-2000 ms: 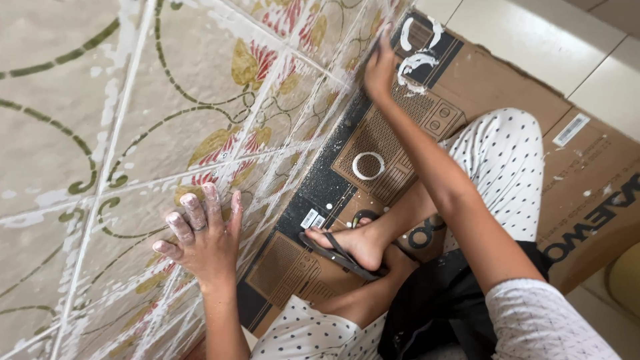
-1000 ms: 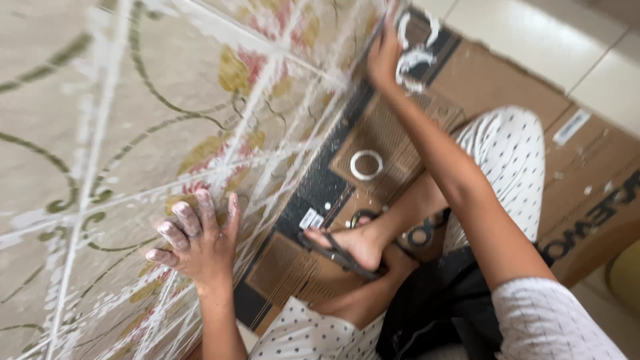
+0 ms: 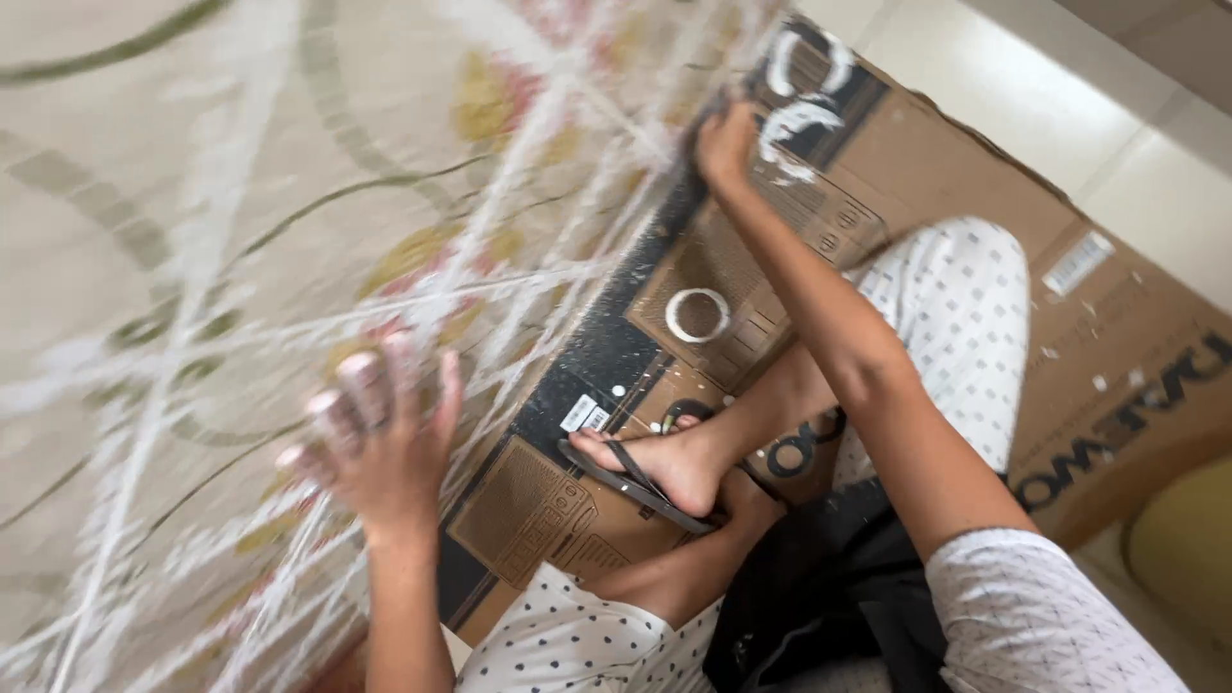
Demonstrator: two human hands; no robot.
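A tiled wall [image 3: 385, 221] with a green, yellow and red floral pattern fills the left side, its joints smeared with white paste. My left hand [image 3: 380, 433], spread and coated white at the fingertips, is at the wall's lower part and holds nothing. At the upper middle, my right hand [image 3: 727, 140] is beside the wall near the edge of the cardboard. Its fingers are blurred and partly hidden, so whether it holds something cannot be told.
Flattened printed cardboard [image 3: 962, 154] lies under my legs, with white rings and spatters on it. My foot in a dark flip-flop [image 3: 640, 486] rests there. Pale floor tiles [image 3: 1049, 87] show at the upper right, and a rounded yellowish object [image 3: 1184, 549] at the right edge.
The right hand has moved down a little along the wall's edge. The left hand stays spread at the wall's lower part. The view has shifted slightly.
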